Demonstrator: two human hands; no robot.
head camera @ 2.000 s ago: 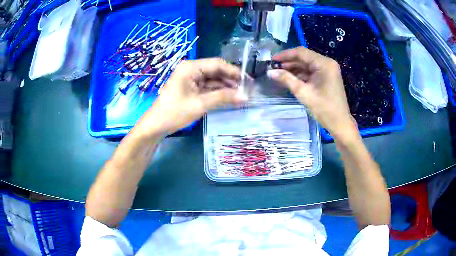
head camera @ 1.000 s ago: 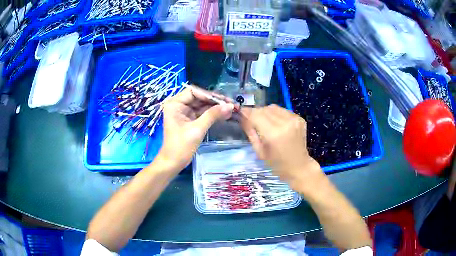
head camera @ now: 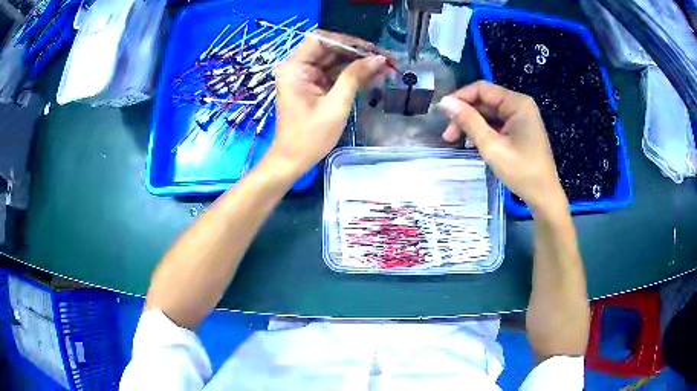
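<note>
My left hand (head camera: 325,95) pinches a thin lead piece (head camera: 340,43), white along its length with a red end that points at the press fixture. The press fixture (head camera: 409,98) is a small metal block with a dark slot, and a black ring (head camera: 410,78) sits on its top. The press ram (head camera: 415,34) is above and behind the block. My right hand (head camera: 497,130) is just right of the block, thumb and fingertips close together; I cannot tell if anything tiny is between them. The clear plastic box (head camera: 413,156) holds rows of red and white pieces.
The left blue tray (head camera: 172,172) holds a loose heap of lead pieces. The right blue tray (head camera: 623,153) holds many tiny black parts and a few pale rings. Whitish clear boxes (head camera: 107,46) stand far left. A red stool (head camera: 627,328) and a blue basket (head camera: 84,328) are below the bench.
The view has tilted down, so the press head and red lever knob are out of the picture. My right hand has moved away from my left hand to the right of the block.
</note>
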